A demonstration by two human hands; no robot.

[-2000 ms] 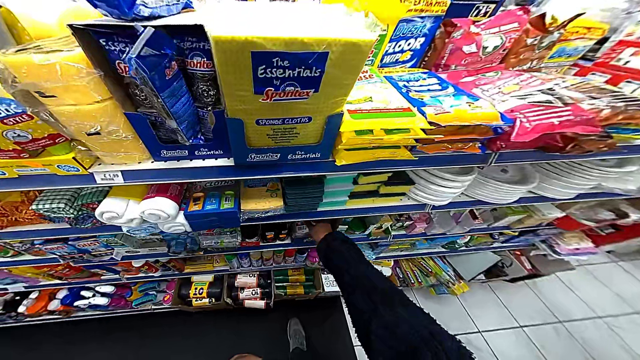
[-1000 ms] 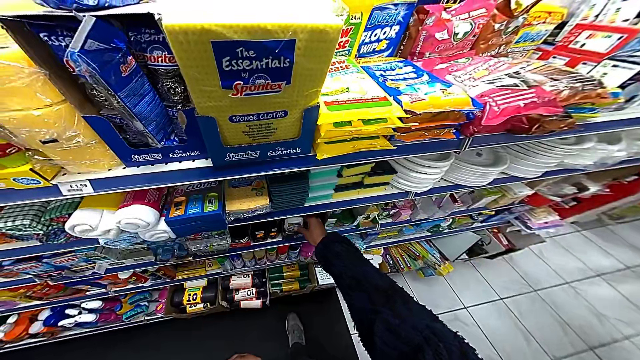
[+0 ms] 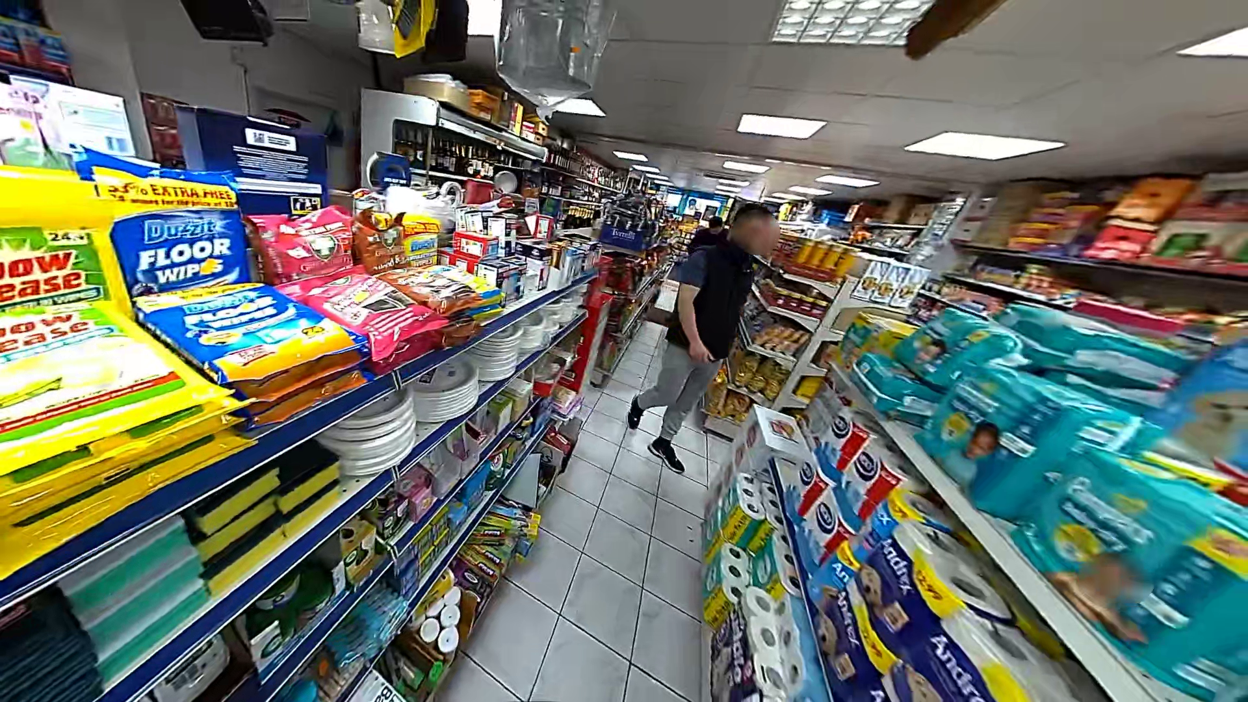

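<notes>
Neither my left hand nor my right hand can be made out in the head view. A brown shape [image 3: 951, 27] juts in at the top edge; I cannot tell what it is. At the left, packs of Duzzit floor wipes [image 3: 249, 336] lie stacked on the top shelf beside yellow packs of wipes [image 3: 97, 380] and pink packs [image 3: 366, 307]. Below them are stacked white plates [image 3: 370, 429], yellow and dark scouring sponges [image 3: 239, 522] and green and white pads [image 3: 136, 595].
A person [image 3: 717, 292] stands mid-stride on the tiled aisle floor [image 3: 595, 546]. Along the right side are toilet rolls [image 3: 765, 624], Andrex packs [image 3: 907, 604] and teal nappy packs [image 3: 1033, 439] on a shelf. A clear plastic item [image 3: 554, 49] hangs overhead.
The view has swung up and right, along the aisle. My right hand, earlier reaching to a shelf under the sponges, no longer shows there.
</notes>
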